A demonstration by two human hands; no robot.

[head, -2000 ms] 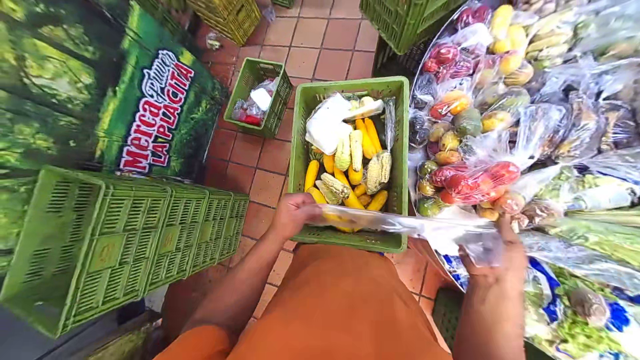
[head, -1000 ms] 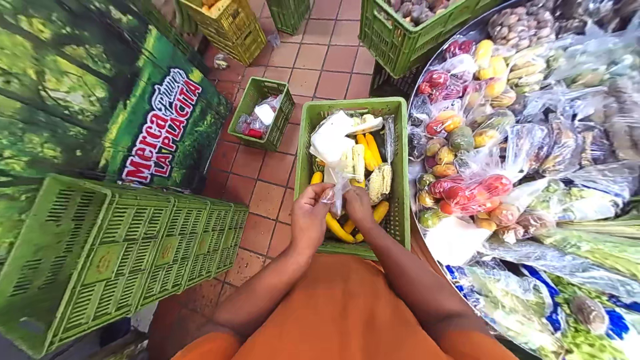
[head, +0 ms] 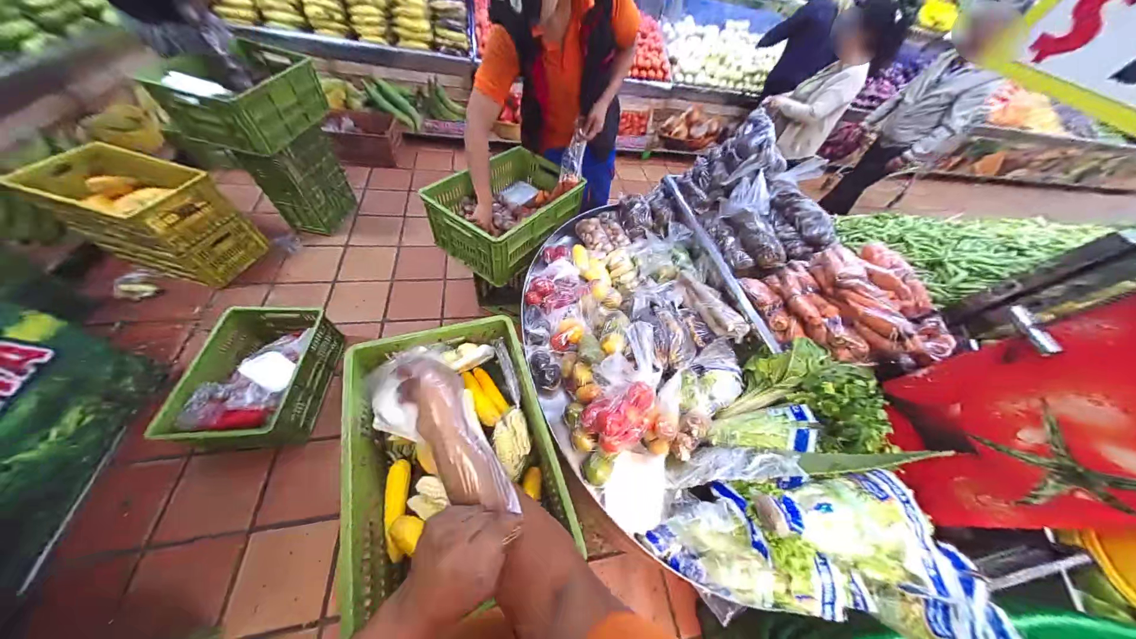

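A clear plastic bag (head: 475, 444) is stretched over my right hand (head: 430, 390), which reaches deep inside it above the green crate; its fingers are blurred. My left hand (head: 466, 546) is closed around the bag's mouth, beside my right forearm. Below, the green plastic crate (head: 351, 497) holds yellow zucchini (head: 397, 497), pale ears of corn (head: 510, 442) and white plastic partly behind the bag.
On my right stands a round metal display table (head: 568, 453) with bagged vegetables and greens. Left is a small green crate (head: 302, 426). Ahead, a person in orange reaches into another green crate (head: 515, 253); stacked crates (head: 204, 213) stand at the upper left.
Both hands were at the bag's edge over the crate one second ago; now my right hand is inside the bag. The view has tilted up, showing people and stalls.
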